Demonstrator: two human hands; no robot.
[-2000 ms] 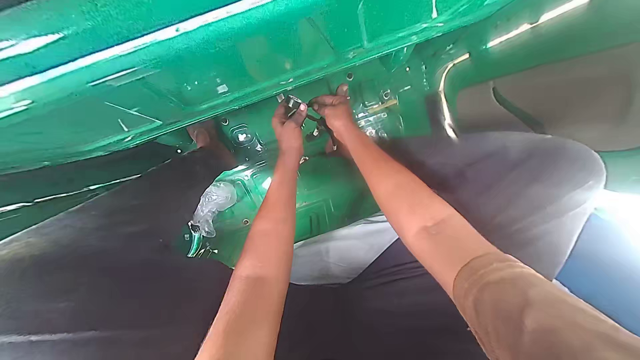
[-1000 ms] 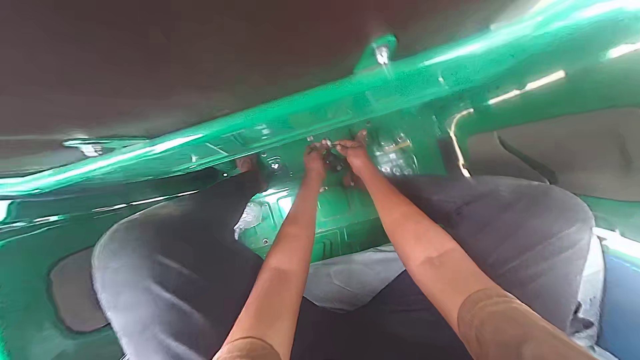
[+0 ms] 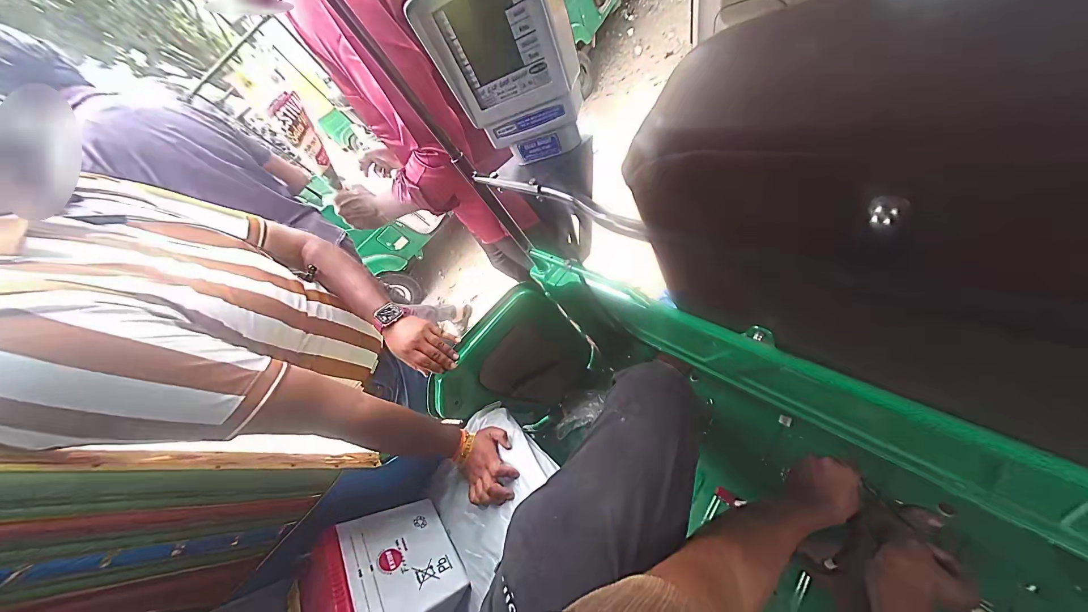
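My left hand is low on the right, against the green painted metal panel, its forearm reaching in from the bottom edge. My right hand is below and to the right of it, dark and blurred, close to the same panel. A thin dark thing shows between the hands; I cannot tell what it is or whether either hand grips it. My knee in dark trousers is left of the hands. A small red-and-metal thing lies by my left forearm.
A co-worker's hand rests on a white plastic bag, the other at a green panel edge. A white-and-red box is below. A padded dark seat is overhead right; a meter hangs on a rod. Clear plastic lies beyond my knee.
The view has swung strongly to the left, bringing people, the meter and the box into sight. My hands now appear low on the right, still near the green panel.
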